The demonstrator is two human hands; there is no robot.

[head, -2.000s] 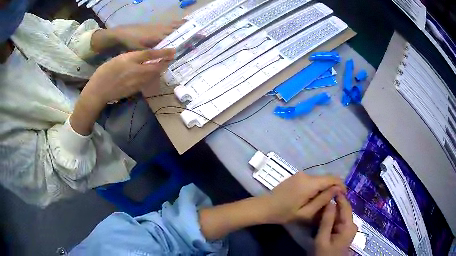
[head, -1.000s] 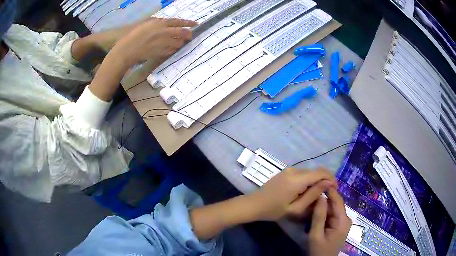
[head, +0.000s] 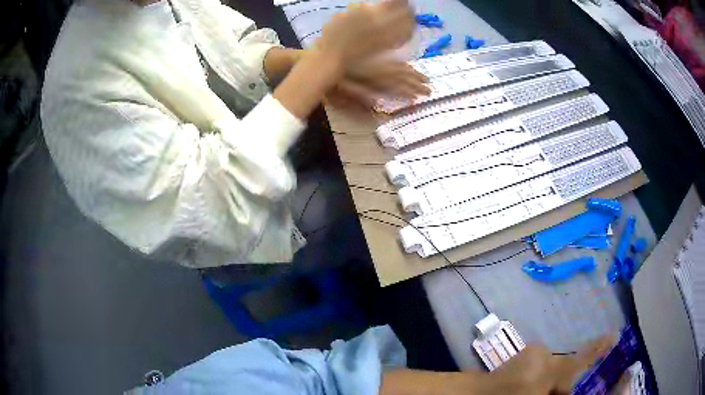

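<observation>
My left hand (head: 541, 370) is blurred and cut off by the bottom edge; whether it holds anything is hidden. I cannot make out my right hand. A small white slotted piece (head: 498, 343) lies beside my left hand on the grey table, with a black lead wire (head: 468, 285) running up from it. A strip of purple printed sheet (head: 607, 366) and a piece of a white lamp housing (head: 637, 379) show at the lower right.
Another person's blurred hands (head: 379, 54) are over several part-built lamps (head: 502, 200) on a cardboard sheet (head: 394, 266). Blue film (head: 560, 269) and a flat blue strip (head: 572, 231) lie beside it. More housings (head: 692, 262) are at the right edge. A blue stool (head: 255, 312) stands below.
The view has swung left and up, so the lamps and white piece appear further right and lower. My joined hands have dropped towards the bottom edge. The other person's hands have shifted over the lamps.
</observation>
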